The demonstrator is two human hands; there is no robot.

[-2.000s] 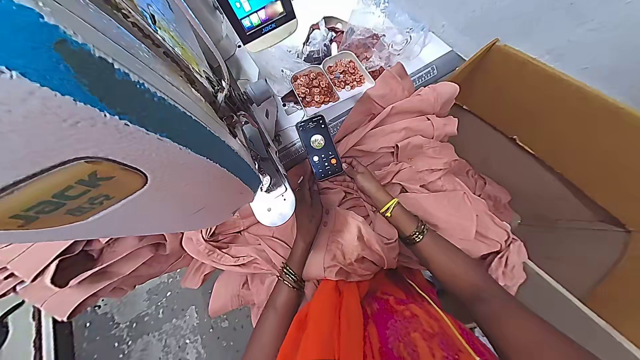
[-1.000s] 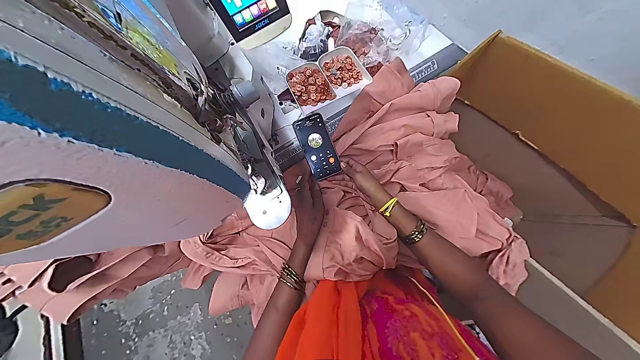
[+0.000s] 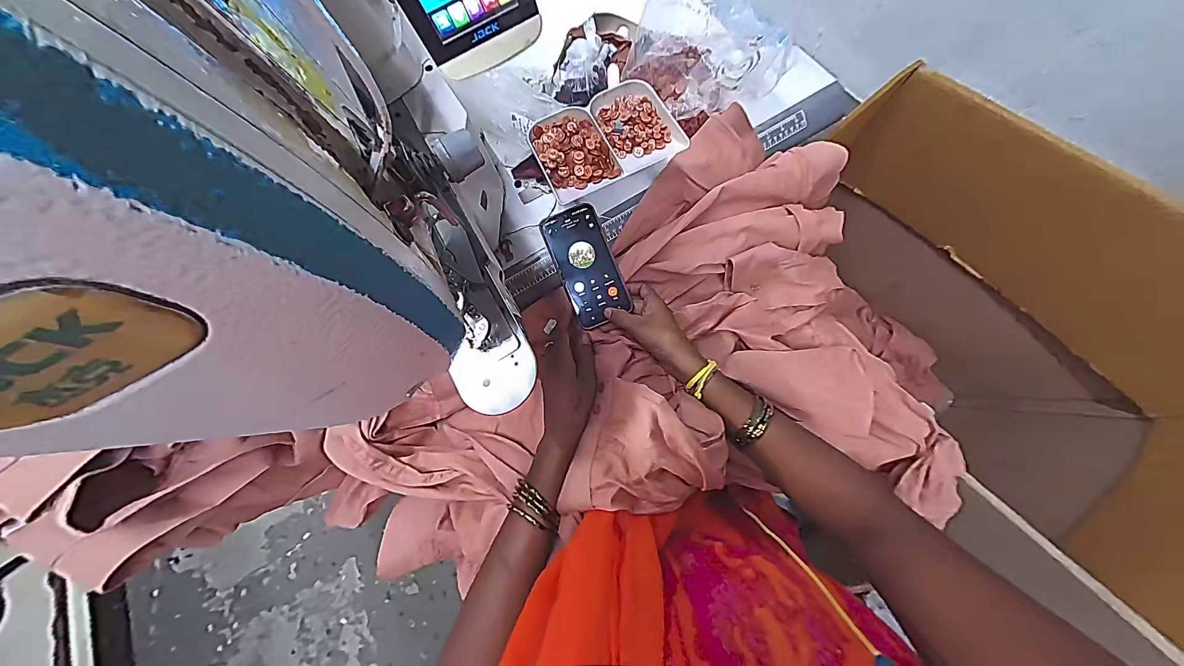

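A smartphone [image 3: 585,268] with a lit call-style screen lies at the table's edge, tilted slightly, with its lower end over pink cloth. My right hand [image 3: 655,328] touches its lower right corner, thumb at the screen's bottom edge. My left hand [image 3: 566,375] rests on the cloth just below and left of the phone, beside the head of a Jack sewing machine [image 3: 277,277]; its fingertips are partly hidden, so its grip is unclear. Bunched pink garments [image 3: 768,305] spread beneath both hands and over my lap. A two-part white tray [image 3: 608,139] of reddish buttons stands beyond the phone.
At the right stands a large open cardboard box [image 3: 1017,231]. Clear plastic bags [image 3: 712,55] lie behind the button tray, near the machine's display panel [image 3: 476,28]. A ruler strip [image 3: 786,129] runs along the table edge. More pink cloth hangs at the lower left.
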